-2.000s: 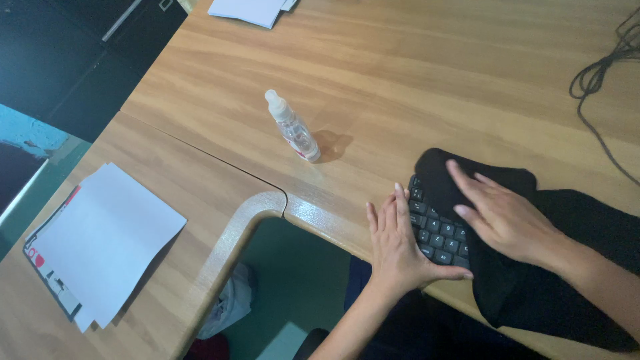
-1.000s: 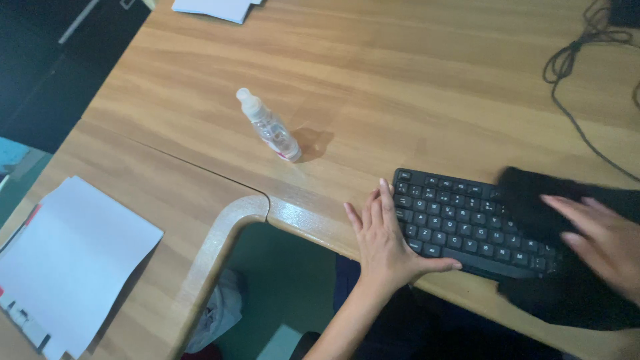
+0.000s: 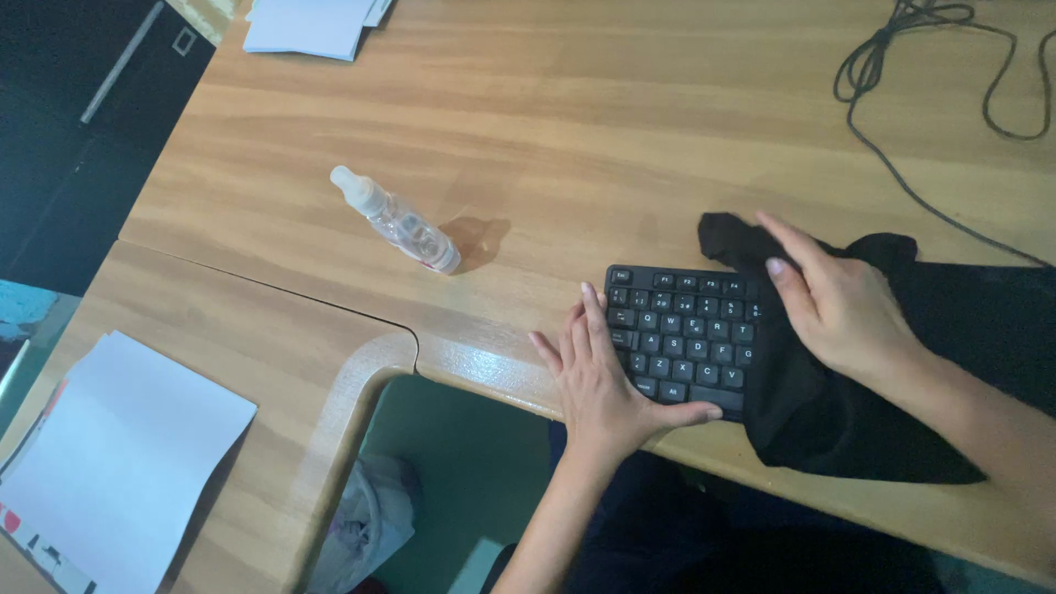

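A black computer keyboard (image 3: 683, 338) lies near the front edge of the wooden desk, its right part hidden beneath a black cloth (image 3: 825, 412). My left hand (image 3: 606, 388) braces the keyboard's left end, thumb along the bottom edge and fingers spread beside the left side. My right hand (image 3: 850, 313) rests on the cloth over the keyboard, index finger and thumb extended; whether the fingers pinch the fabric cannot be told. To the left of the keyboard stands a clear plastic spray bottle (image 3: 404, 227) with a white top.
White paper sheets (image 3: 140, 462) lie on the left desk section, and more papers (image 3: 309, 25) at the far edge. A coiled dark cable (image 3: 866, 74) crosses the right back. Below the desk corner is a bin with a plastic liner (image 3: 367, 516).
The right hand and cloth moved right, uncovering much of the keyboard, then came back left over its right part. The left hand stays at the keyboard's left end.
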